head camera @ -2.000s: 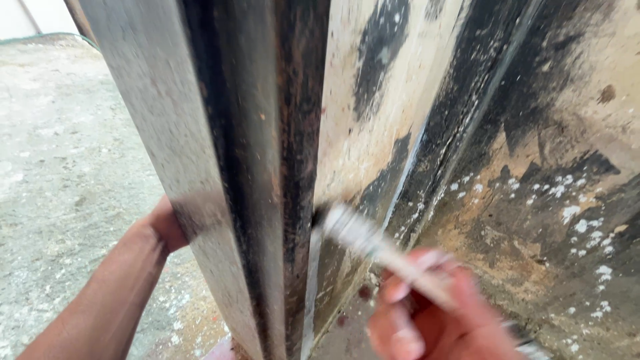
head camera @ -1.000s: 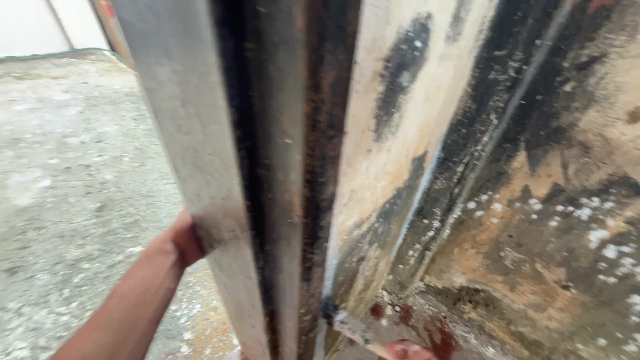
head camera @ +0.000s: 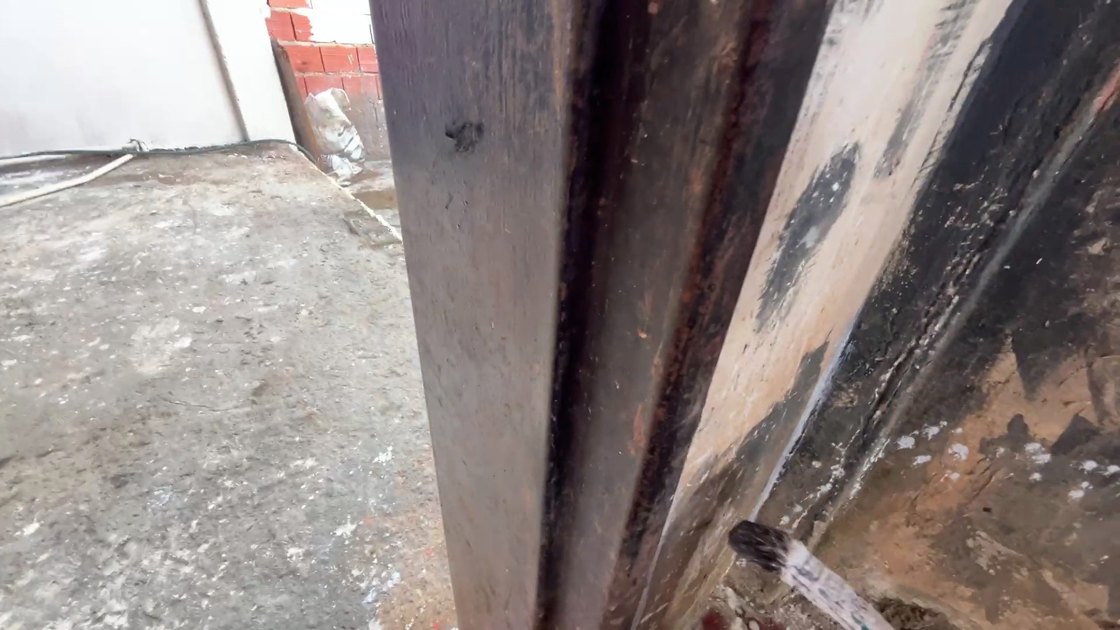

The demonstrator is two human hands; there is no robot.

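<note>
A paintbrush with dark bristles and a pale, paint-spotted handle reaches in from the bottom edge, right of centre. Its bristle tip lies just right of a dark brown wooden door frame, in front of the lower wall; whether it touches anything cannot be told. The hand on the brush is outside the picture, and neither my left hand nor my right hand shows. The frame runs from top to bottom with a wide flat face and darker grooves along its right side.
Right of the frame stands a wall with cream and black patches and white spots. A rough, paint-speckled concrete floor spreads at left. Farther back are a white wall, red hollow bricks, a pale hose and a crumpled plastic bag.
My left hand, on the frame's left edge in both earlier frames, is out of view. The fingers seen on the brush earlier have also left the picture. The view has shifted.
</note>
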